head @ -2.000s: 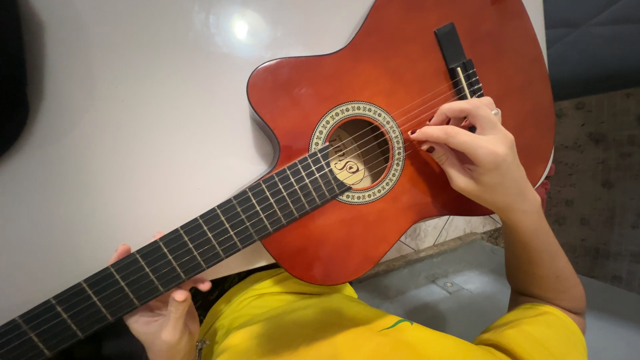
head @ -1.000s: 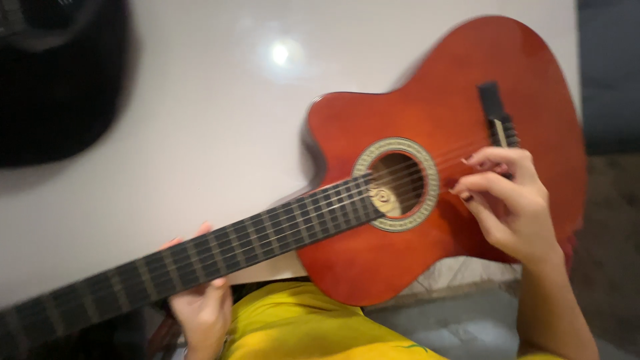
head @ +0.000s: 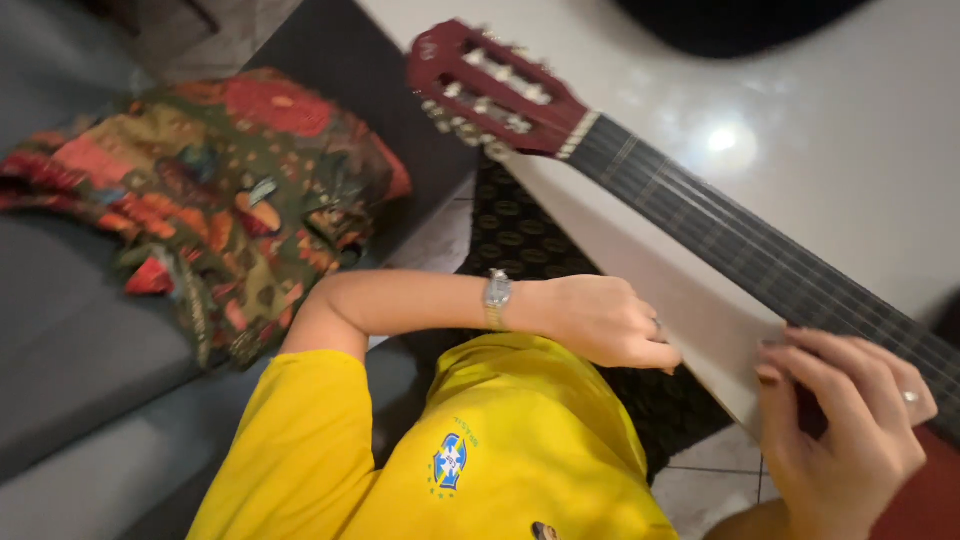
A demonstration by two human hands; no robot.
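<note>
An acoustic guitar lies across a white table, its black fretboard point(head: 720, 217) running diagonally from upper middle to lower right. The dark red headstock point(head: 499, 90) with metal tuners is at upper centre. My left hand point(head: 607, 322), a watch on its wrist, is off the neck at the table's edge with its fingers curled; whether it holds anything cannot be told. Near the lower part of the fretboard is my right hand point(head: 847, 420), thumb and fingers bent toward each other, with nothing plainly seen between them. Most of the guitar body is out of view.
The white table point(head: 810, 112) has a black object point(head: 739, 22) at its top edge. On the left, a flowered cloth item point(head: 225, 195) rests on a grey sofa point(head: 82, 315). A dark patterned mat point(head: 517, 225) shows below the table's edge.
The view has swung far toward the headstock. My left hand has let go of the neck and come back toward my body. My right hand is now beside the fretboard instead of over the strings near the bridge.
</note>
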